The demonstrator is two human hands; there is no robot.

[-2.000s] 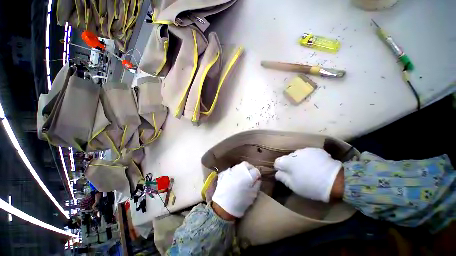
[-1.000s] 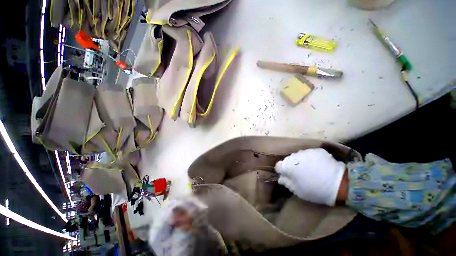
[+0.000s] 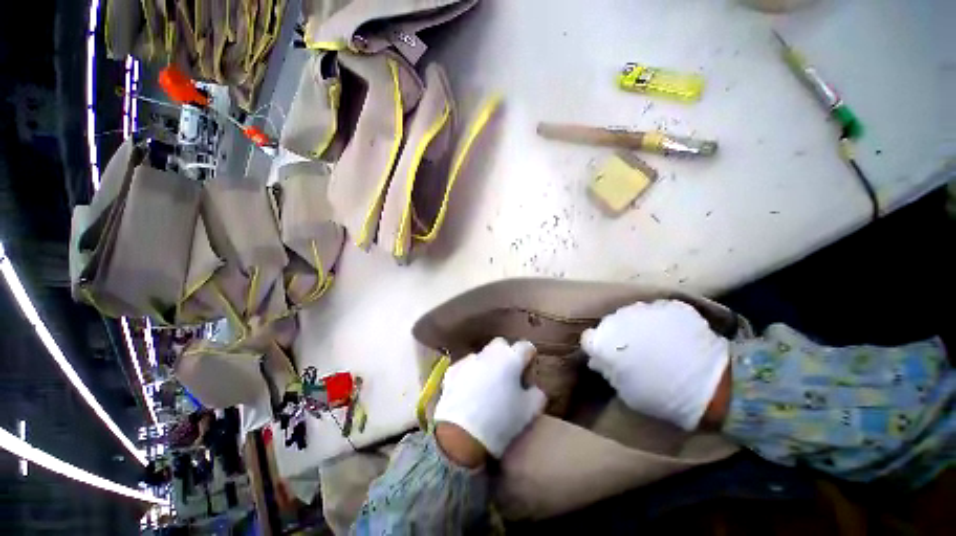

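A taupe handbag (image 3: pixel 587 471) lies open at the table's near edge, its mouth facing me and its inside darker. My left hand (image 3: pixel 489 398), in a white glove, is at the bag's left side with curled fingers over the inner fabric. A yellow edge strip shows beside it. My right hand (image 3: pixel 660 361), also in a white glove, is curled inside the bag's mouth at the right, near a seam on the inner wall. Its fingertips are bunched; whether a small tool is in the fist is hidden.
On the white table (image 3: pixel 723 230) lie a wooden brush (image 3: pixel 627 138), a yellow-tan block (image 3: pixel 621 183), a yellow lighter (image 3: pixel 660 82), a green pen-like tool (image 3: pixel 820 84) with a cord, and dark scraps. Taupe bag pieces (image 3: pixel 367 147) lie at the left. Red-topped small tools (image 3: pixel 339 388) are at the corner.
My left hand moved away to the lower left, blurred, and is now back at the bag's left side. The bag's mouth stands wider there again. My right hand has stayed nearly in place.
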